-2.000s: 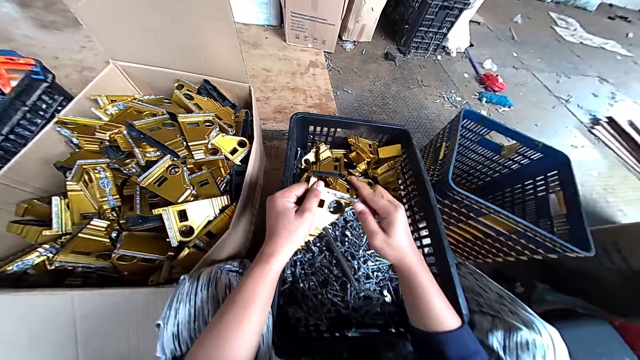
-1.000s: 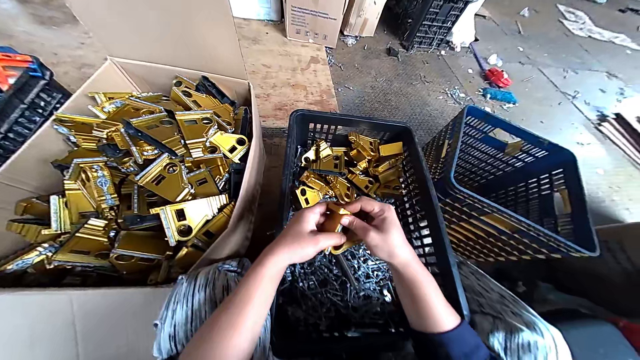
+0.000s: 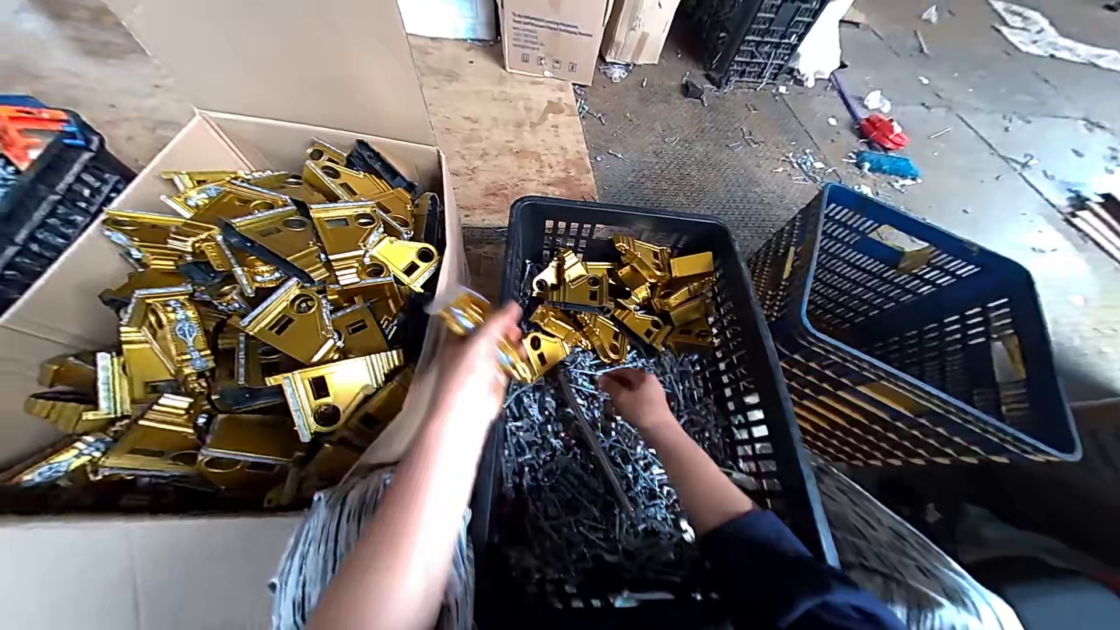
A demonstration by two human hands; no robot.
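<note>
My left hand (image 3: 481, 354), blurred by motion, holds a gold-coloured metal part (image 3: 468, 313) over the left rim of a black plastic crate (image 3: 787, 437). My right hand (image 3: 632, 392) is over the loose screws (image 3: 595, 516) in that crate; its fingertips are bent down among them, and whether they pinch one cannot be made out. A long thin metal rod (image 3: 595, 442) lies across the screws between my hands. Gold-coloured parts (image 3: 643, 324) are piled at the crate's far end. To the left, a cardboard box (image 3: 442, 227) holds a heap of larger-looking gold-coloured parts (image 3: 293, 322).
Nested blue plastic crates (image 3: 927, 350) stand close on the right. Another black crate (image 3: 52, 210) with orange items is at the far left. Beyond are a plywood sheet (image 3: 507, 122), closed cartons (image 3: 553, 39), a black crate (image 3: 766, 44), and a red item (image 3: 884, 131) with a blue brush-like one (image 3: 888, 164).
My hands were together on a gold-coloured part over the crate. Now they are apart: the left has moved left with a part, and the right is down at the screws.
</note>
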